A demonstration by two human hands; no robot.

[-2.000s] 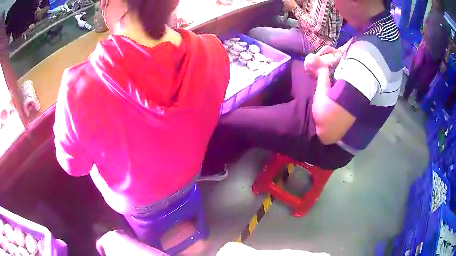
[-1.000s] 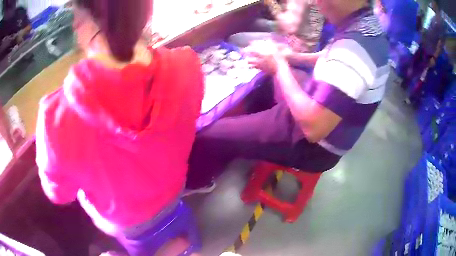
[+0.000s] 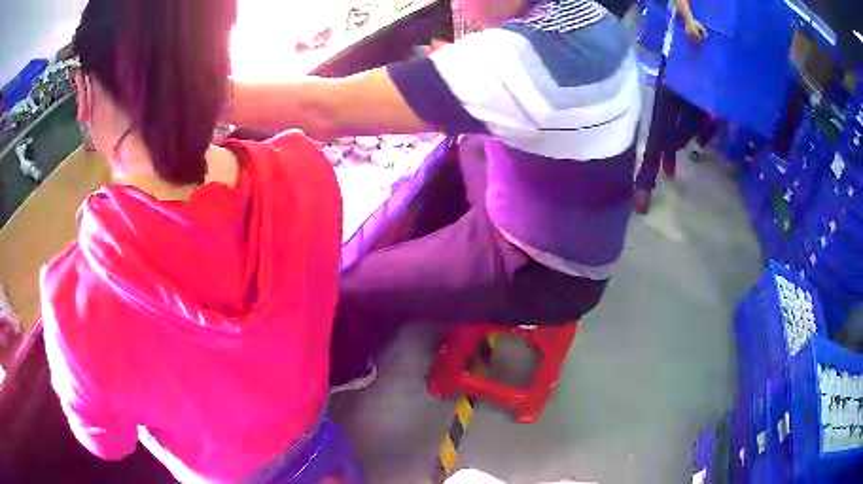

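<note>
Neither of my hands shows clearly. A small white shape is cut off by the bottom edge; I cannot tell whether it is part of me. Nearest in front is a seated person in a red hooded top, seen from behind. Beyond, a violet-looking crate with pale pieces stands partly hidden behind that person and another worker's arm.
A person in a striped shirt sits on a red stool, one arm stretched left. Yellow-black tape marks the grey floor. Blue crates line the right. Another person stands beyond, by a large blue surface.
The view has turned right. The striped-shirt worker has stretched an arm left towards the bench. The crate at the lower left and the pale shapes along the bottom have mostly left the picture.
</note>
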